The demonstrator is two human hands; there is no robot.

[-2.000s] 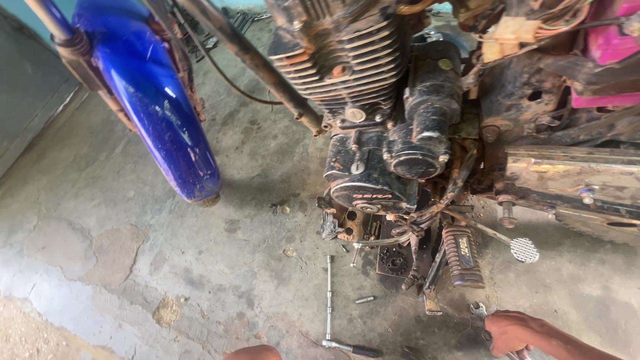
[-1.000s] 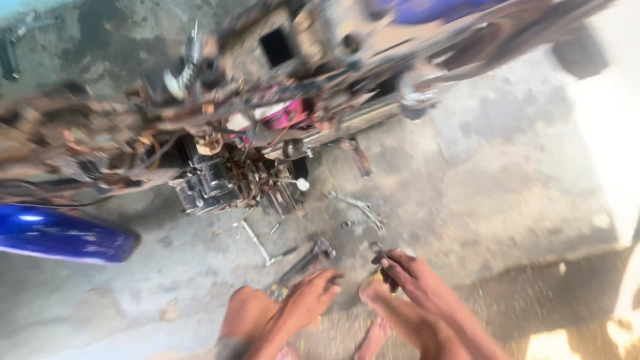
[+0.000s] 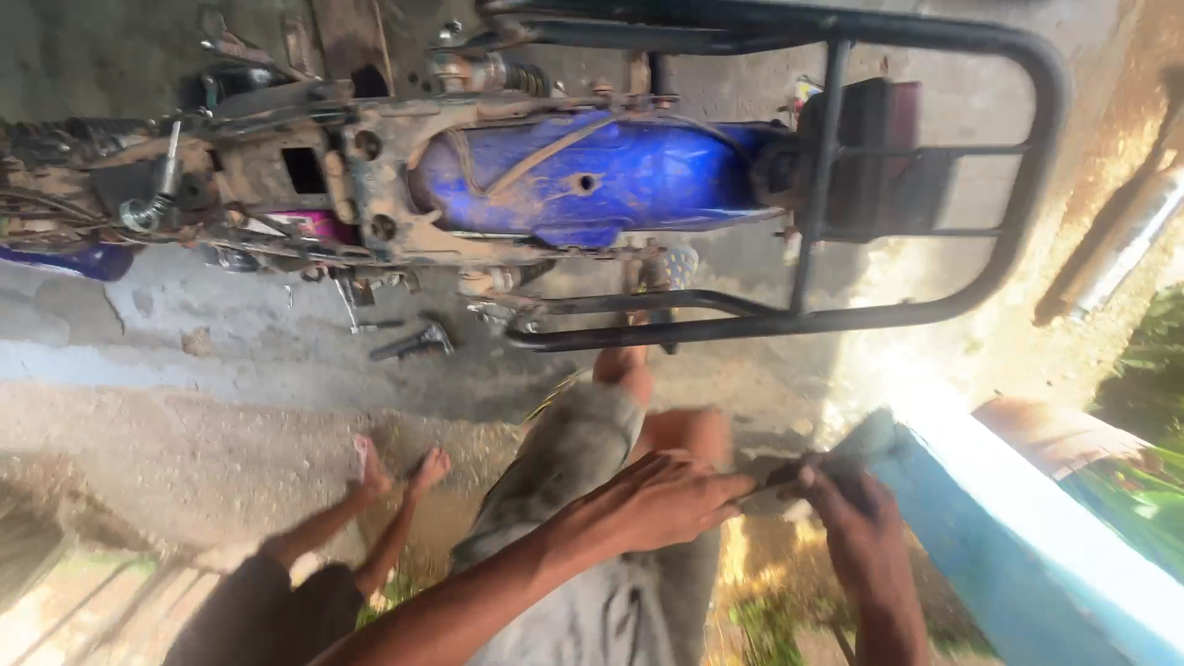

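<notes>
My left hand (image 3: 652,499) is stretched to the right above my legs, its fingertips at one end of a small, thin dark object (image 3: 775,486). My right hand (image 3: 851,509) grips the other end of it; blur hides what it is. Beyond my hands lies the partly stripped motorcycle, with its blue rear fender (image 3: 592,180), rusty frame (image 3: 388,185) and black tubular rear rack (image 3: 814,314). A hammer-like tool (image 3: 416,340) and a ratchet wrench (image 3: 356,319) rest on the concrete beside the frame.
Another person's bare legs and feet (image 3: 370,472) are at the lower left. A light-blue wall or pillar (image 3: 980,499) stands close to my right hand. A silver cylinder, perhaps a muffler (image 3: 1128,245), lies at the far right. Plants grow near the right edge.
The view has swung toward the motorcycle's rear. My hands, apart one second ago, are now close together at the small object. The other person's legs have come into view.
</notes>
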